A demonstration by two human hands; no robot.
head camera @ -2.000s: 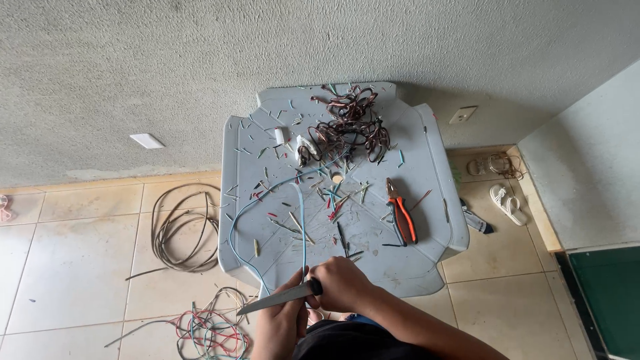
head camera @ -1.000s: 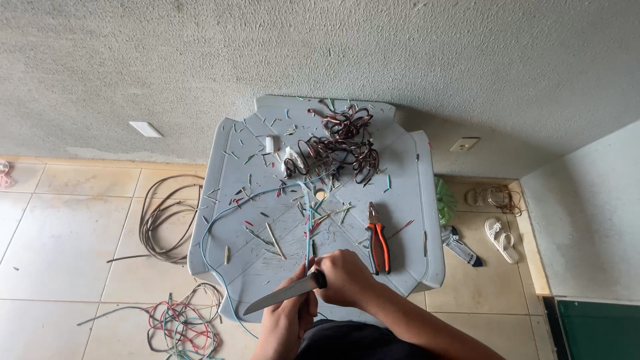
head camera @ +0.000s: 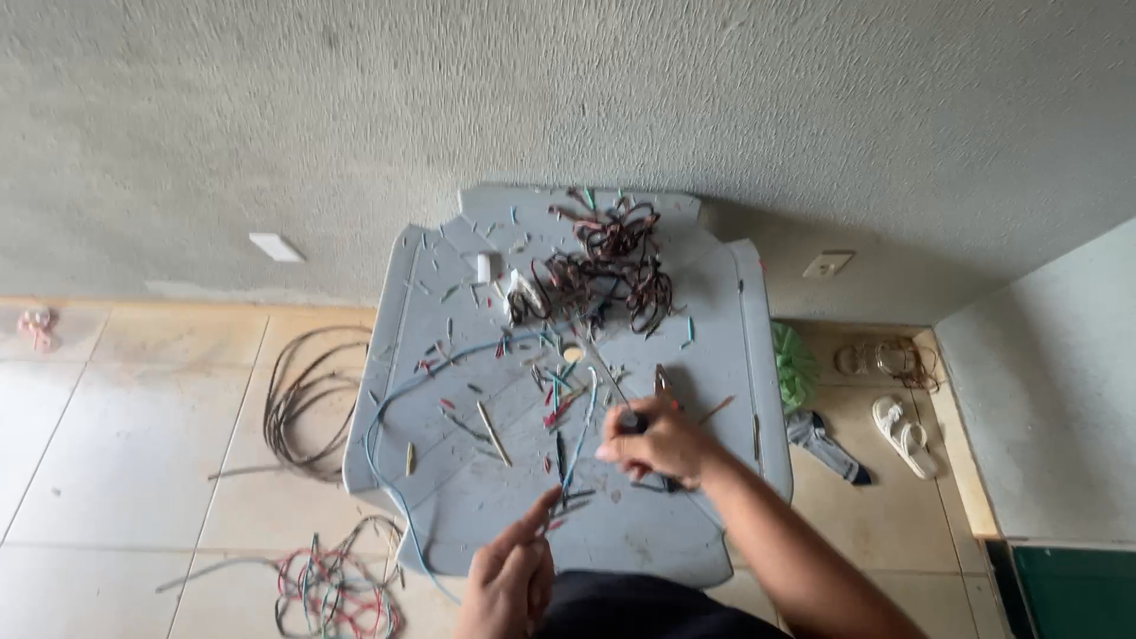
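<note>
In the head view my right hand [head camera: 655,439] grips the dark handle of a knife [head camera: 608,368] over the middle of the table, its blade pointing up and left. Lower down, my left hand [head camera: 515,564] pinches the blue wire [head camera: 581,435], index finger stretched along it. The wire's end by my fingers looks pale and frayed; another length curves around the table's left side. Pliers [head camera: 660,380] with red-orange handles lie mostly hidden under my right hand. Scraps of cut insulation [head camera: 559,410] are strewn on the grey plastic table [head camera: 621,541].
A tangle of dark brown wire [head camera: 621,257] lies at the table's far side, near a white cylindrical piece [head camera: 484,268]. Coiled cable [head camera: 288,399] and red and green wires [head camera: 333,581] are on the floor at left. Sandals [head camera: 903,437], a sock [head camera: 825,444] and a green bag [head camera: 792,364] lie at right.
My right hand with the knife has moved up and right, away from my left hand; the blade now points toward the far side. The hands were close together before.
</note>
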